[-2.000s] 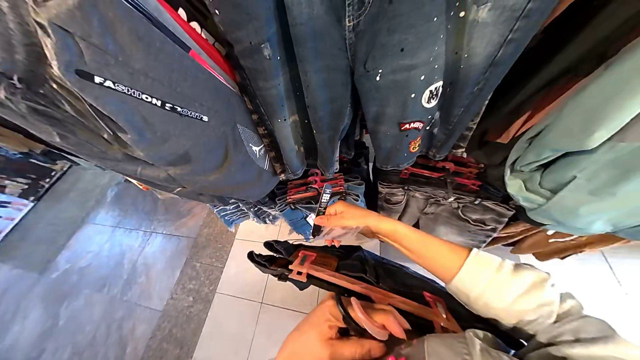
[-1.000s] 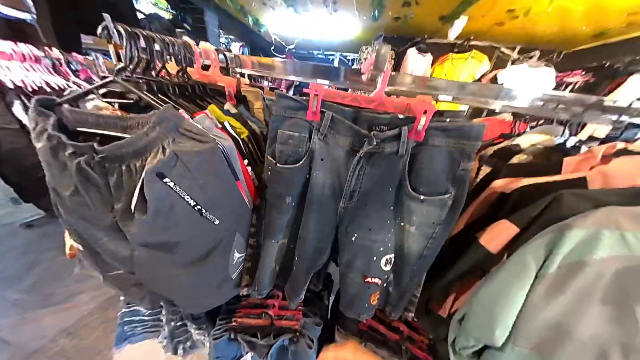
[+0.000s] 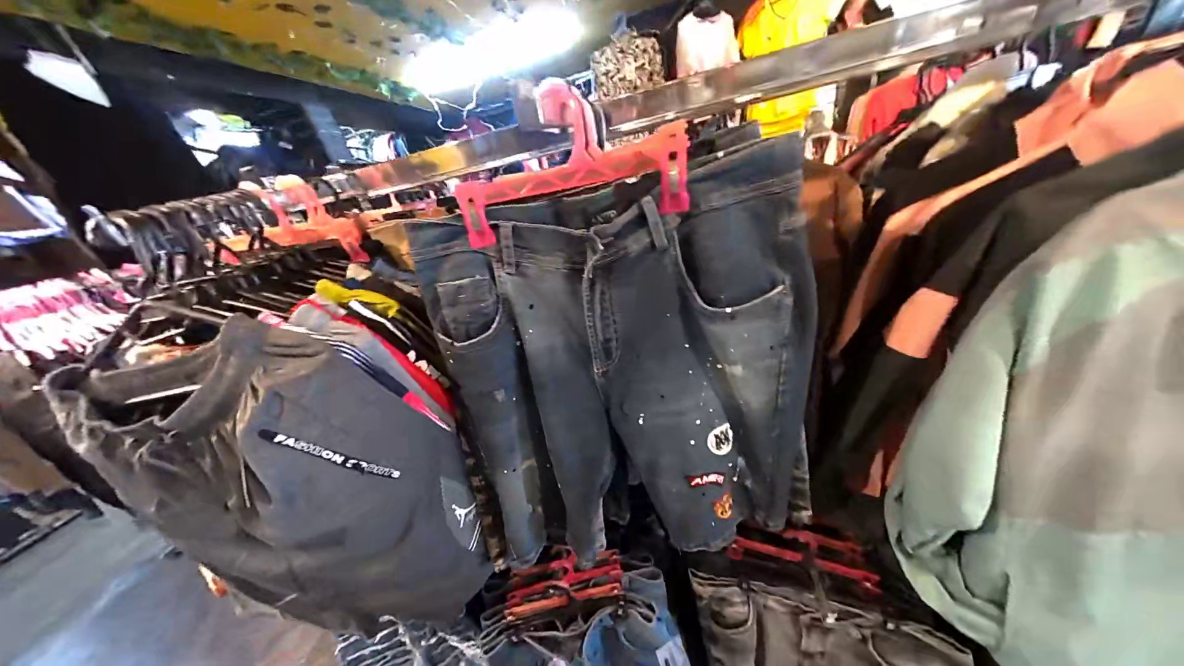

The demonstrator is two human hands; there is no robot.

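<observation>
Neither of my hands shows in the current view, so what they hold is hidden. Straight ahead, blue denim shorts [image 3: 592, 342] with paint specks and small patches hang from a red clip hanger [image 3: 583, 171] on a metal rail [image 3: 786, 69]. To their left hang dark grey elastic-waist shorts [image 3: 342, 499]. Lower down, several red hangers [image 3: 564, 587] carry blue denim garments [image 3: 638, 629], and faded dark jeans [image 3: 814, 620] hang at the lower right.
A green and grey jacket [image 3: 1073, 416] bulges in close on the right, beside black and pink garments [image 3: 962, 277]. Black hangers [image 3: 185, 231] crowd the rail at the left. Grey floor [image 3: 166, 601] shows at the lower left. A bright lamp [image 3: 499, 46] hangs overhead.
The view has swung up from the lower rack to the upper rail. Both hands, one at the lower hangers and one at a hanger with dark garments, have left the view.
</observation>
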